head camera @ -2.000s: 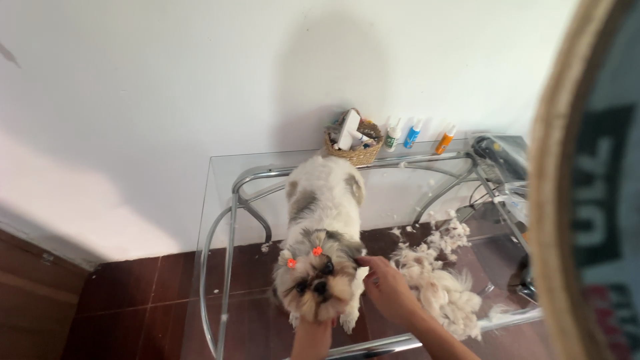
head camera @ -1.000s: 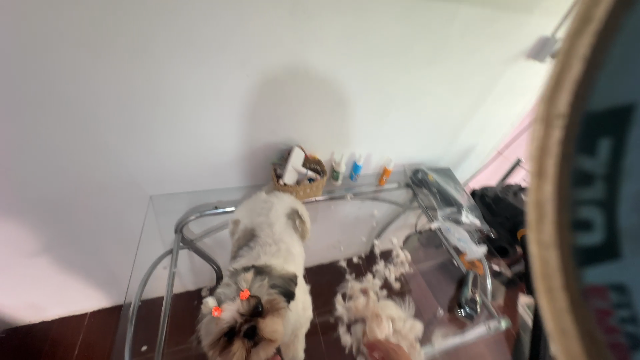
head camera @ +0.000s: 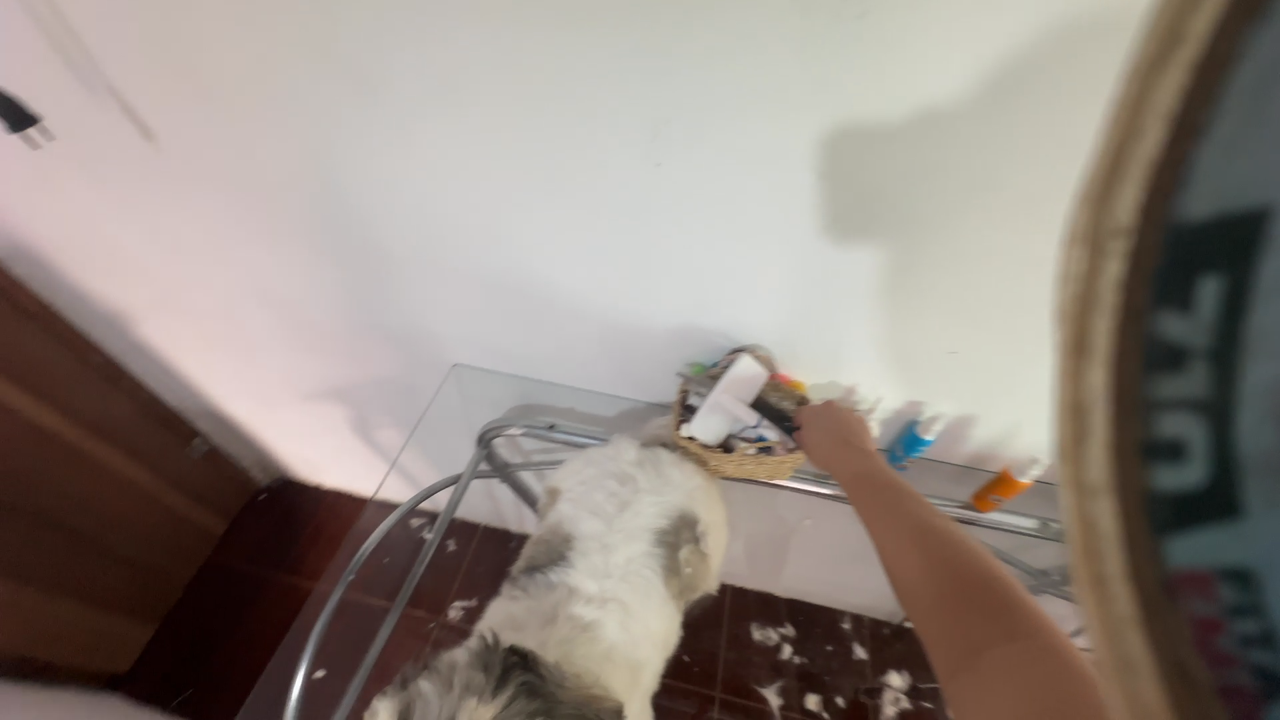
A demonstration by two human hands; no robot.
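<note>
My right hand [head camera: 835,438] reaches to the right rim of a wicker basket [head camera: 745,463], its fingers at a dark item there; blur hides whether it grips it. A white plastic item [head camera: 728,400] and other small things fill the basket. Below it a white and grey dog [head camera: 610,560] stands on the glass table, its head partly cut off at the bottom edge. My left hand is out of view. Right of my hand stand a blue bottle [head camera: 908,442] and an orange bottle [head camera: 1003,488].
The glass tabletop [head camera: 440,425] has a chrome tube frame [head camera: 400,590] beneath it and a white wall behind. Tufts of fur [head camera: 775,635] show at lower right. A large round-rimmed object [head camera: 1100,300] blocks the right side. A black plug [head camera: 18,118] is at upper left.
Two seconds ago both hands were at the dog's head; now my right hand is at the basket and my left is out of view. The view has shifted.
</note>
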